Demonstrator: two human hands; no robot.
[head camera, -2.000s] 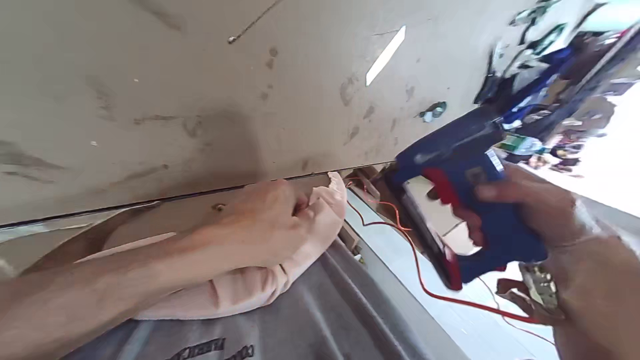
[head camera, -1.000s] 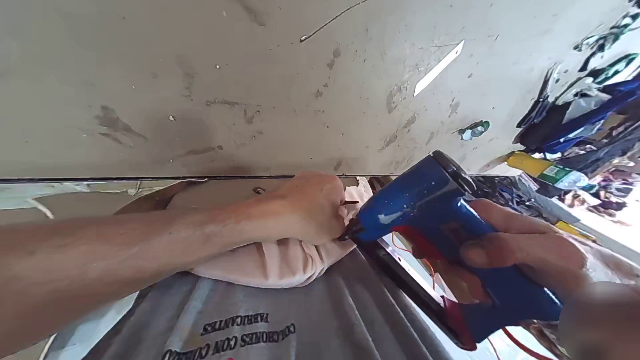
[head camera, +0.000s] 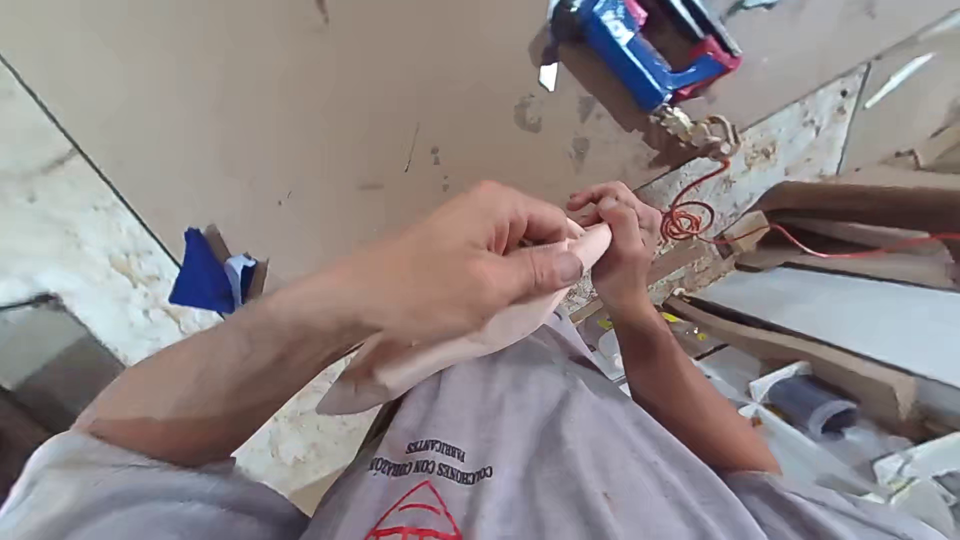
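Note:
My left hand (head camera: 480, 262) pinches the edge of a pale pink fabric-covered piece (head camera: 480, 337) between thumb and fingers. The piece lies against my grey printed shirt, partly hidden under my left forearm. My right hand (head camera: 622, 232) grips the far end of the same fabric, its fingers curled close to my left fingertips. Beyond my hands, a blue and red pneumatic staple gun (head camera: 637, 60) lies on the grey-brown work surface (head camera: 315, 135), out of both hands. A brass-coloured fitting (head camera: 686, 127) joins it to a thin orange air hose (head camera: 686, 217).
The hose coils near my right hand and runs off to the right. A blue scrap (head camera: 201, 274) lies at the left beside small brown pieces. Wooden frame parts (head camera: 810, 337) and a dark roll (head camera: 810, 405) are at the lower right, beside a stained pale strip (head camera: 795, 112).
My right hand has let go of the staple gun, which now lies on the work surface, and has taken hold of the fabric beside my left hand. The view has shifted a lot.

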